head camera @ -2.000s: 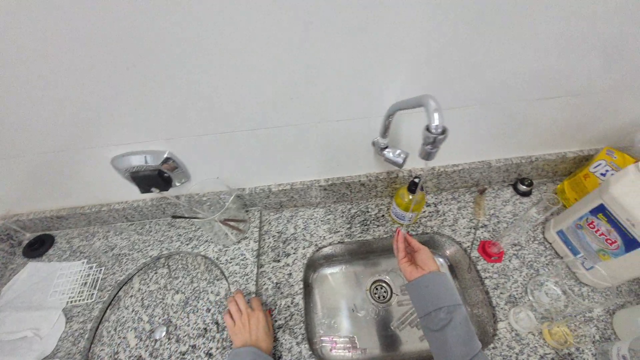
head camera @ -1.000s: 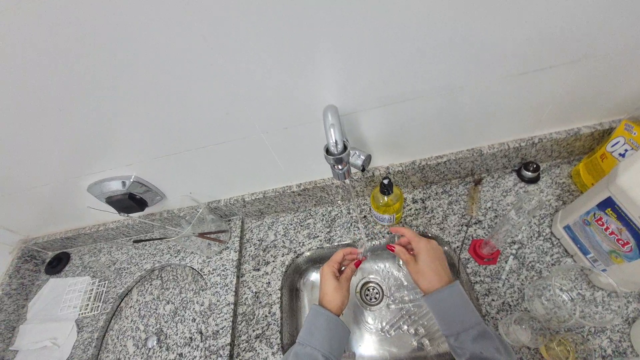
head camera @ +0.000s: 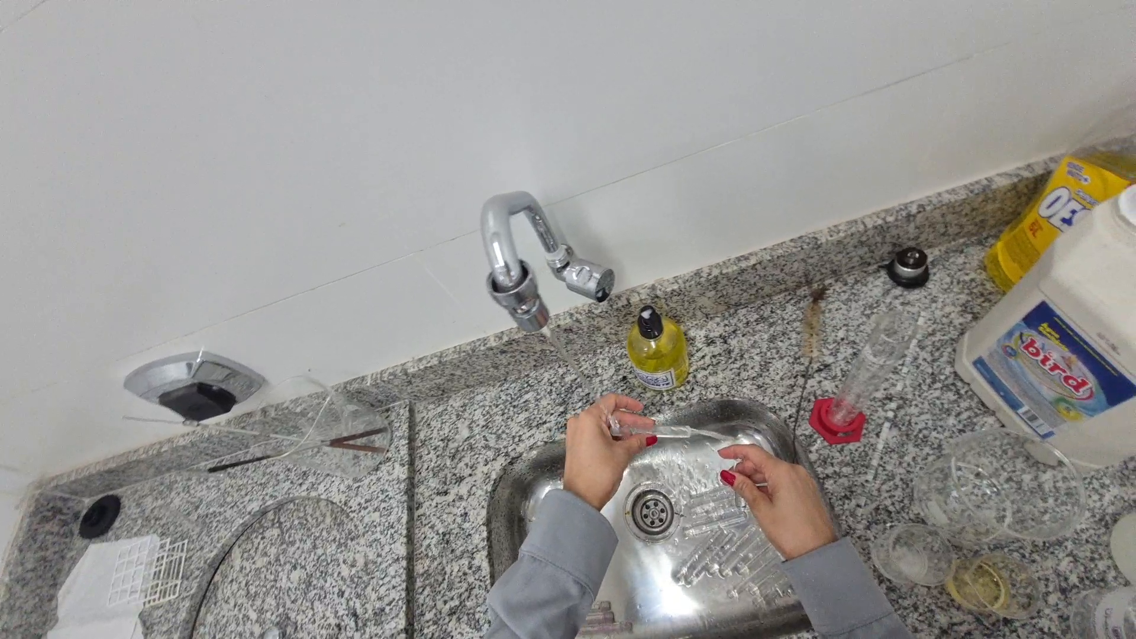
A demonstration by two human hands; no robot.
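Note:
My left hand (head camera: pixel 601 450) holds a clear glass tube (head camera: pixel 652 430) by one end, lying nearly level over the steel sink (head camera: pixel 510 497). Close to the tube's other end is my right hand (head camera: pixel 781 497), thumb and forefinger near each other; whether they grip anything is unclear. Water runs from the chrome faucet (head camera: pixel 519 297) toward my left hand. Several clear tubes (head camera: pixel 732 550) lie in the basin right of the drain (head camera: pixel 654 512). Behind the sink stands a bottle of yellow liquid (head camera: pixel 658 351) with a black cap.
Right of the sink are a glass cylinder on a red base (head camera: pixel 836 421), a bottle brush (head camera: pixel 812 328), glass beakers (head camera: pixel 998 488), a white jug (head camera: pixel 1056 355) and a yellow-labelled container (head camera: pixel 1052 222). At left, a glass vessel holding rods (head camera: pixel 342 439) and a white rack (head camera: pixel 146 571) rest on granite.
My left hand has moved from the counter left of the sink to over the basin, where it holds a tube. Water now runs from the faucet. The view has shifted.

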